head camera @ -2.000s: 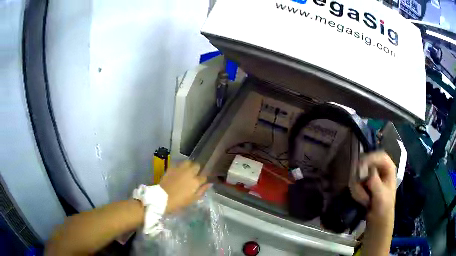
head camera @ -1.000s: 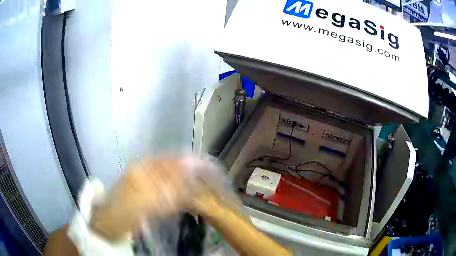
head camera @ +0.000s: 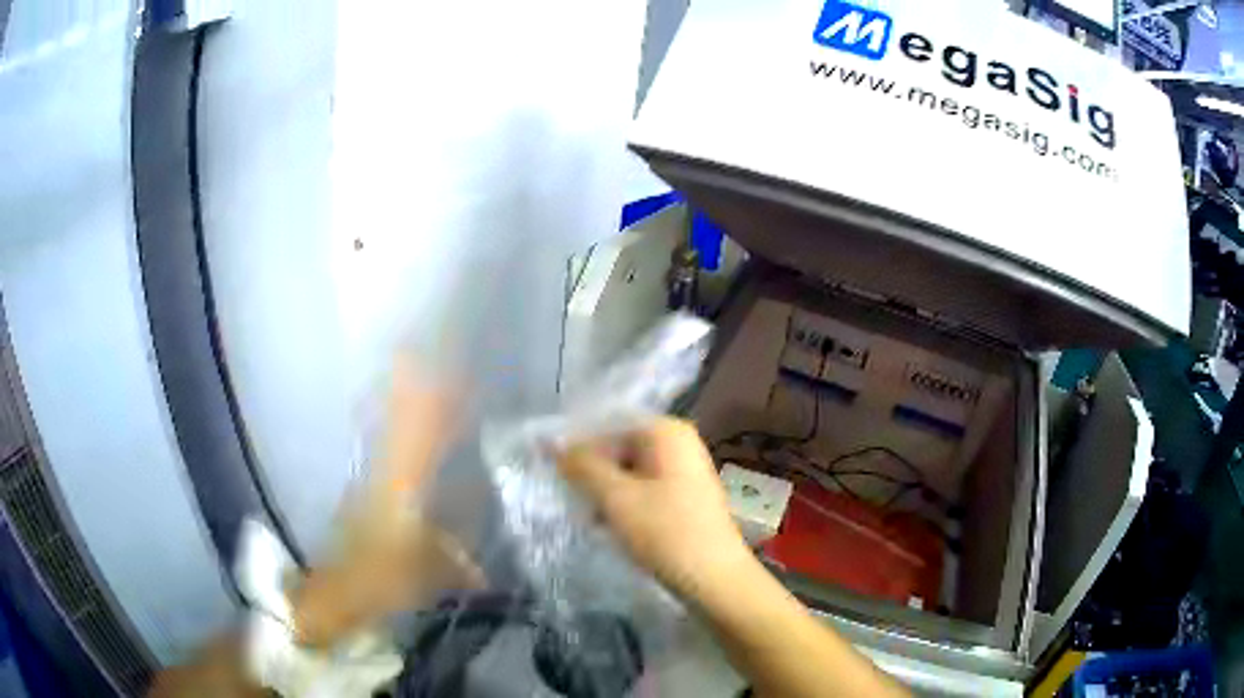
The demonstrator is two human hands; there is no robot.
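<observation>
The clear crinkled plastic bag (head camera: 539,505) is in front of the shield box's left side. My right hand (head camera: 648,491) grips its upper part. Black headphones (head camera: 512,655) are low at the bottom edge, under or inside the lower part of the bag; I cannot tell which. My left hand (head camera: 409,477), with a white band at the wrist, is left of the bag and strongly blurred. Its fingers and any hold are unclear.
The off-white shield box lid (head camera: 928,177) is raised. Its cavity shows a red pad (head camera: 860,545), a white box (head camera: 754,499) and thin black cables (head camera: 873,471). A grey-white panel (head camera: 450,177) stands left. A blue tray (head camera: 1146,674) is at bottom right.
The headphones have left the cavity and are now low in front of me. Both hands moved to the left of the box, and my right hand now holds the bag up. The view shifted slightly.
</observation>
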